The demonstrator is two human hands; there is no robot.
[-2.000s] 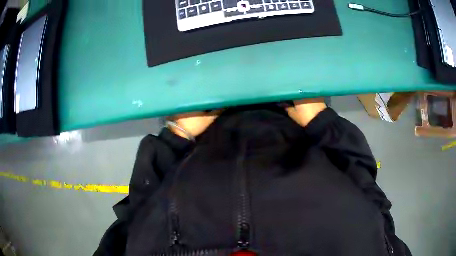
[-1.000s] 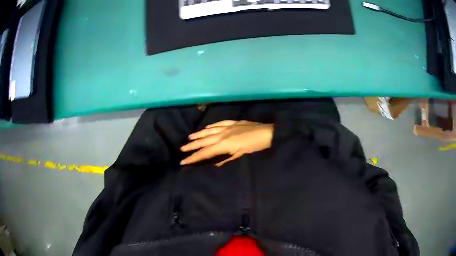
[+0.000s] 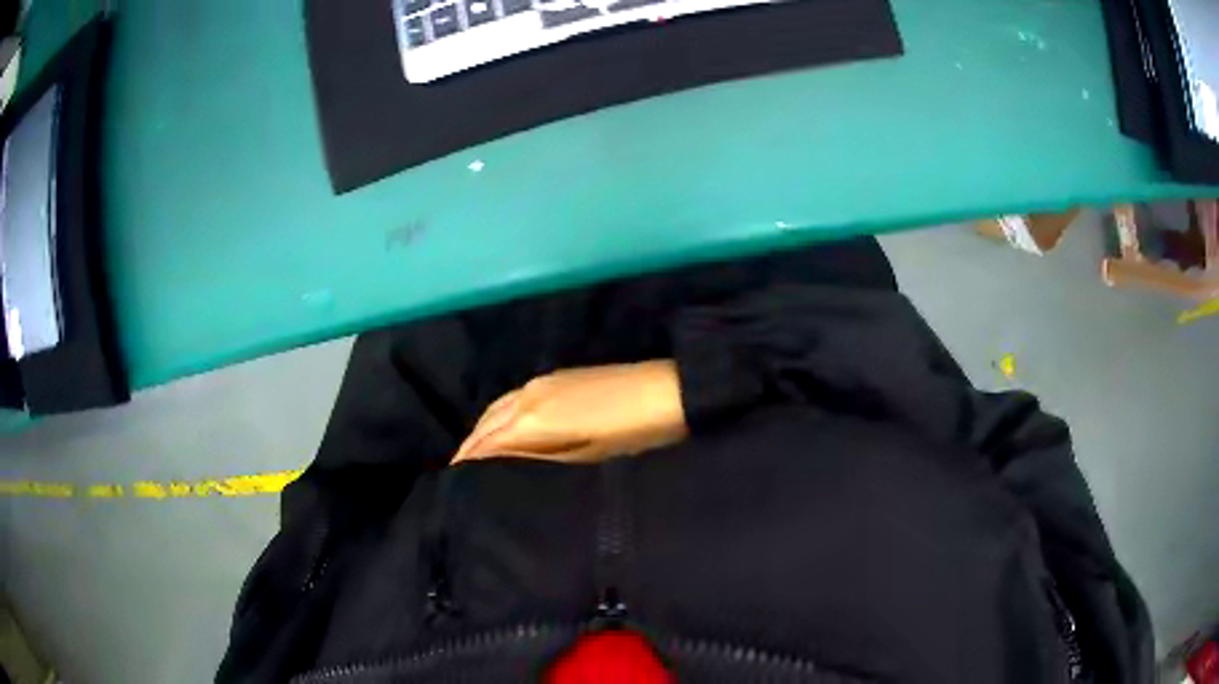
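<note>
A mini laptop [image 3: 495, 48] lies on a black foam mat [image 3: 602, 100] at the top of the view. Only part of its silver keyboard deck with keys shows; its screen is cut off by the top edge. My right hand [image 3: 575, 414] rests against the front of my black jacket, below the bench edge, away from the laptop. Its fingers point to the left and are partly hidden, so I cannot tell how they are closed. My left hand is not visible; its sleeve lies against my body.
Closed laptops on black mats lie at the left [image 3: 32, 227] and at the upper right [image 3: 1194, 67]. The green bench edge [image 3: 562, 283] runs across in front of me. A cardboard box [image 3: 1049, 230] and a wooden frame [image 3: 1160, 278] stand on the floor at right.
The view has shifted and tilted. My hands were apart under the bench edge; then my right hand came across my jacket with spread fingers. Its fingers are now less visible. The loose cable has left the view.
</note>
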